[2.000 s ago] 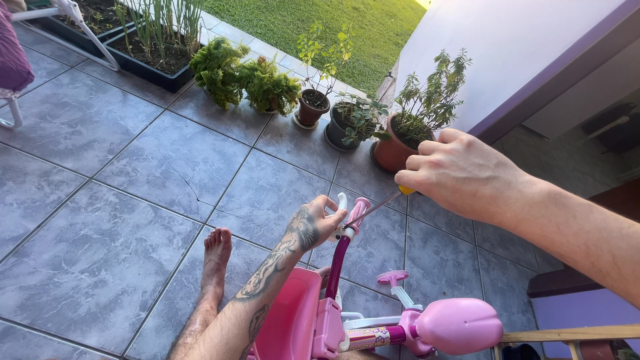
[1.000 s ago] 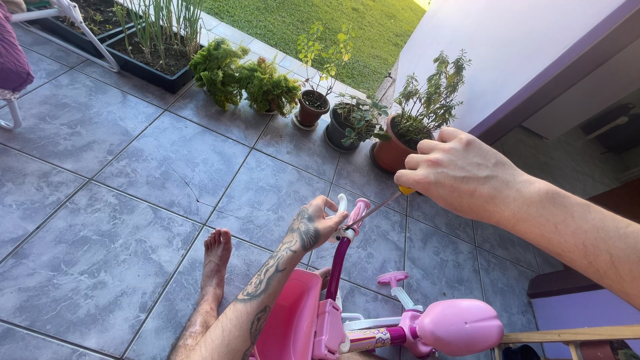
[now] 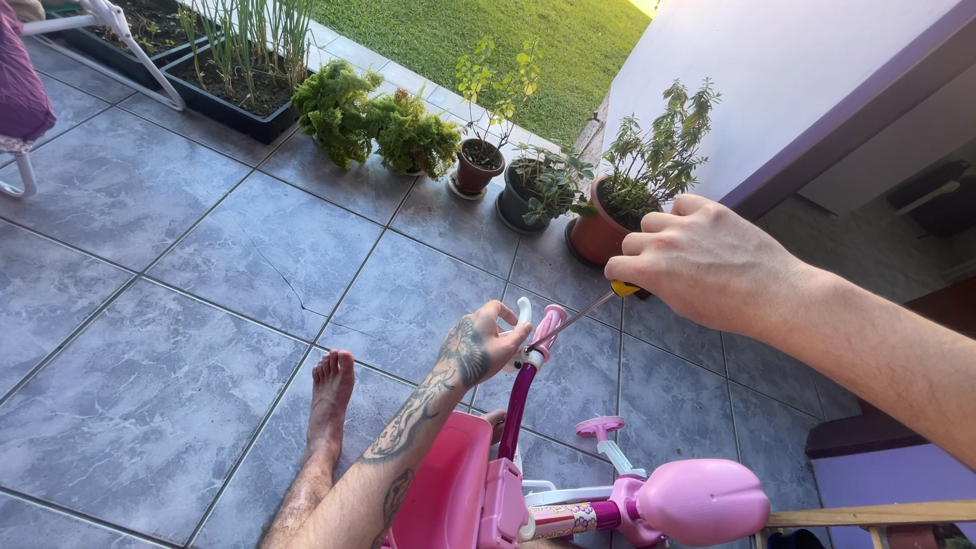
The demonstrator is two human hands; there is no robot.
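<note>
My right hand (image 3: 686,263) is closed around the yellow and black handle of a screwdriver (image 3: 587,309). Its metal shaft slants down left to the white brake lever clamp (image 3: 531,355), beside the pink handlebar grip (image 3: 549,329). On the other side of that clamp, my left hand (image 3: 492,335), with a tattooed wrist, pinches the white brake lever (image 3: 524,309). The purple handlebar (image 3: 518,408) belongs to a child's pink bicycle with a pink basket (image 3: 450,480), a pink saddle (image 3: 703,502) and a pink pedal (image 3: 600,427). The screwdriver's tip is partly hidden at the clamp.
Potted plants, among them a terracotta pot (image 3: 598,232), line the edge of the tiled floor (image 3: 175,374). A black planter (image 3: 229,107) and a white-framed chair (image 3: 164,88) are at upper left. My bare foot (image 3: 332,381) rests left of the bicycle; a wooden rail (image 3: 862,513) is at lower right.
</note>
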